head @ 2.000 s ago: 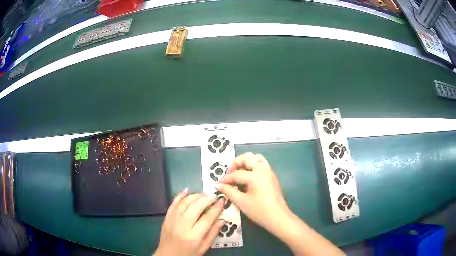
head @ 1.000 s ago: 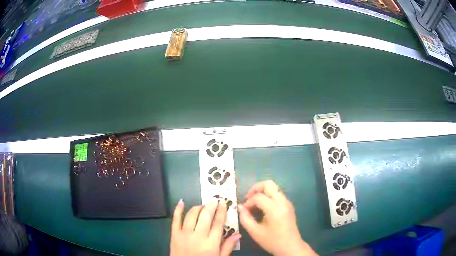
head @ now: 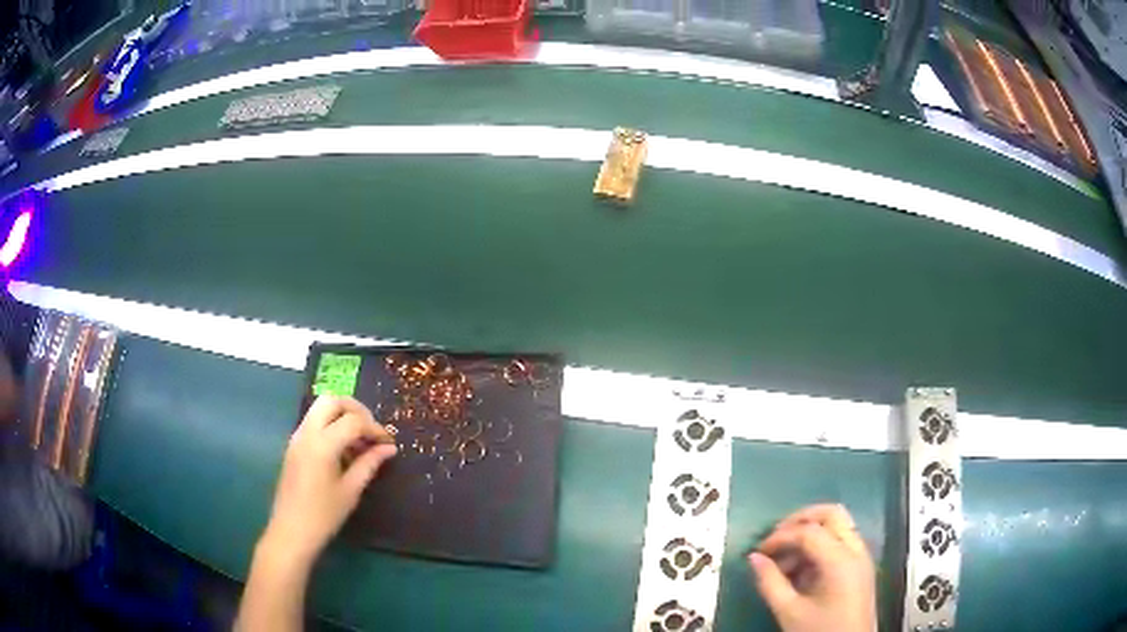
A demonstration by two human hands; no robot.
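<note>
A black parts tray holds a pile of loose copper rings, with a green label in its upper left corner. My left hand reaches over the tray's left side, thumb and forefinger close together beside a ring; I cannot tell if it is gripped. A four-position fixture stands lengthwise right of the tray, its near end cut off by the frame. My right hand is right of it, not touching it, with fingers curled; whether it holds a ring cannot be seen. A second fixture lies further right.
A brass-coloured block lies on the far white strip. Beyond are a red bin, clear trays and a flat silvery plate. Copper-striped trays lie at left and far right. A purple glow shows at the left edge.
The view has shifted left, so things appear further right. My left hand has left the near fixture and moved over the ring tray. My right hand has moved slightly away from that fixture.
</note>
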